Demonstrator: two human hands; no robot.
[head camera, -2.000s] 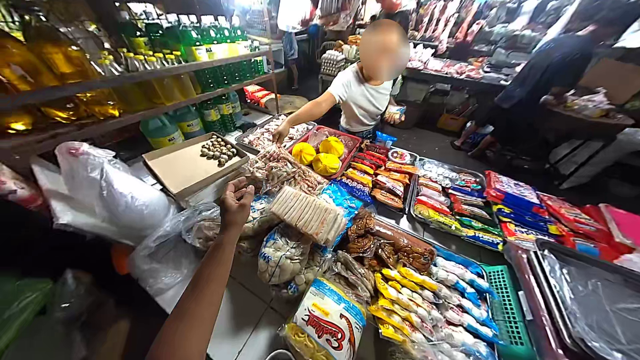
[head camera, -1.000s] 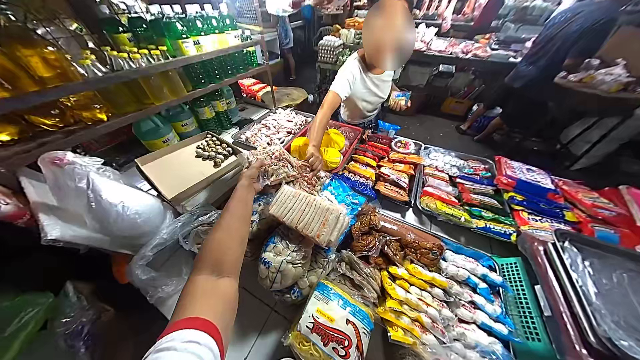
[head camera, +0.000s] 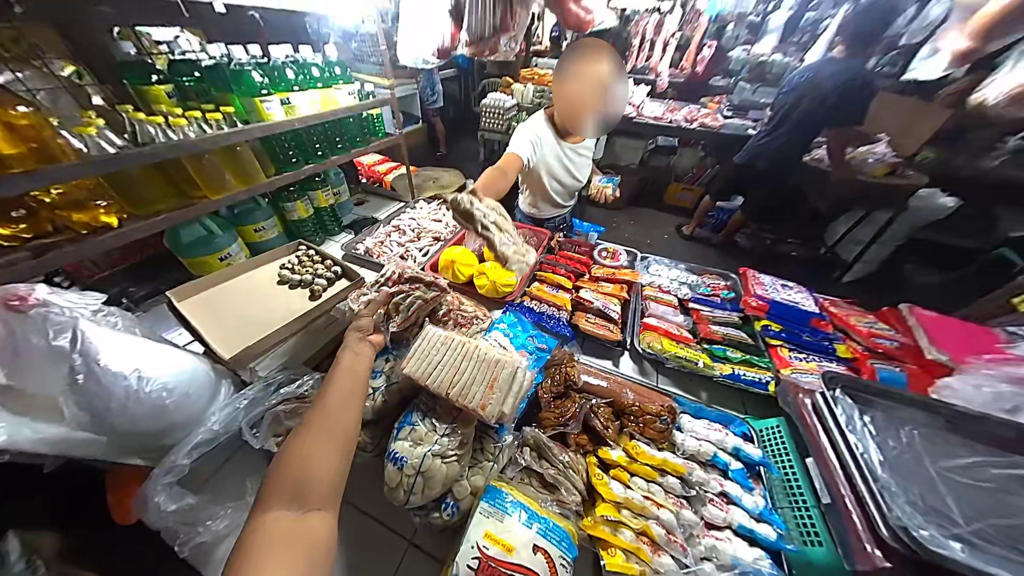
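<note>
My left hand (head camera: 366, 326) grips the near left edge of a clear plastic bag of reddish-brown food (head camera: 412, 298); the fingertips are partly hidden. Below and right of that bag lies a pack of pale, stacked, stick-like pieces (head camera: 466, 374). Opposite, a person in a white shirt holds up a bag of greyish-brown food (head camera: 494, 230) over the red tray (head camera: 538, 240) with yellow-wrapped bundles (head camera: 495, 278). The person's other hand holds a small packet (head camera: 604, 188). My right hand is not in view.
Left of my hand are a cardboard box (head camera: 232, 308) with small speckled eggs and shelves of bottles (head camera: 256, 88). Packaged goods in trays (head camera: 704, 316), a green basket (head camera: 792, 480) and stacked dark trays (head camera: 928, 472) stand at the right. Another person (head camera: 800, 120) is behind.
My left hand has moved from a closed fist above the goods to the bag. The person opposite has lifted the greyish-brown bag, after reaching down to the red tray.
</note>
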